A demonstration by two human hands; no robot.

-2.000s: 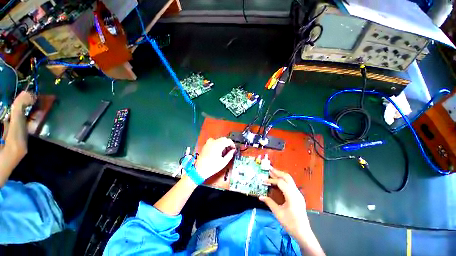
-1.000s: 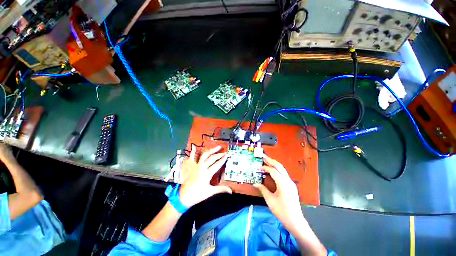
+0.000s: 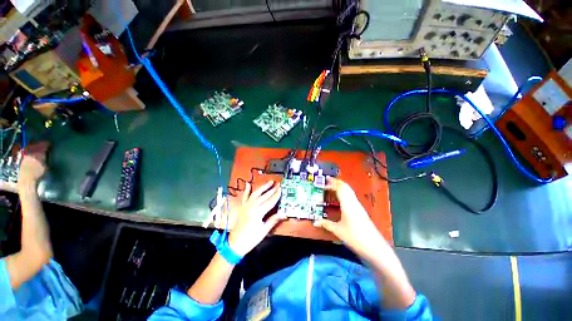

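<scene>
A green-white circuit board (image 3: 301,199) lies on the orange-brown fixture plate (image 3: 367,200), its connector edge against the black connector bar (image 3: 329,168) at the plate's far part. My left hand (image 3: 252,216), with a blue wrist strap (image 3: 224,247), is at the board's left edge, fingers spread and thumb near the lower left corner. My right hand (image 3: 345,210) holds the board's right side, fingers at the upper right and thumb at the lower right corner. Thin black leads and a blue cable meet at the bar.
Two loose boards (image 3: 221,107) (image 3: 278,121) lie behind the plate. A remote control (image 3: 128,178) and a dark bar (image 3: 98,169) lie left. Coiled cable (image 3: 419,139), blue probe (image 3: 436,158) and oscilloscope (image 3: 433,31) are right. Another person's arm (image 3: 34,213) is far left.
The board has moved away from me, up against the black bar. My left hand has gone from beside the bar to the board's left edge. The camera view has shifted.
</scene>
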